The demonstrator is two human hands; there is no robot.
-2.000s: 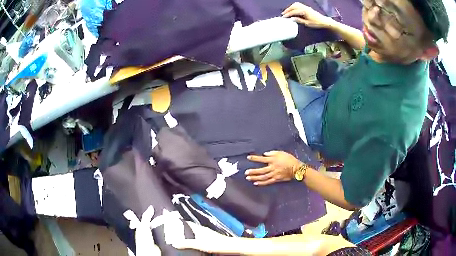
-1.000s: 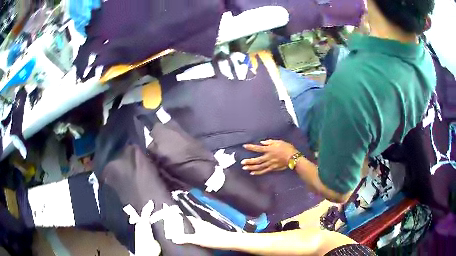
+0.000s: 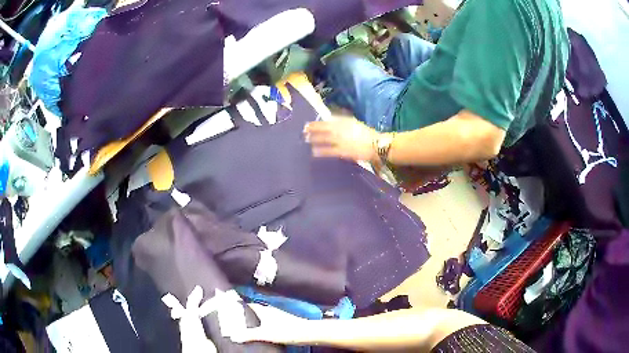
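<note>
A rolled dark bundle (image 3: 169,248) with white fabric ties (image 3: 185,310) lies at the lower left. My right hand (image 3: 241,323) reaches in from the lower right and touches the bundle beside the ties; its fingers are washed out, so its grip cannot be told. My left hand is not in view. A second dark bundle (image 3: 310,265) with a white tie (image 3: 270,255) lies just right of it, on a large flat dark panel (image 3: 352,214) with a short slit line. Blue material (image 3: 283,302) shows under the bundles.
A person in a green shirt (image 3: 476,69) is at the upper right, a blurred hand (image 3: 341,138) over the panel's upper edge. A red basket (image 3: 527,272) stands lower right. Dark cloth (image 3: 152,69) covers a white-edged table (image 3: 58,203) at upper left.
The view has shifted, so the cloth sits further left. The other person's hand has moved from the panel's middle to its upper edge. My right hand stays at the bundle.
</note>
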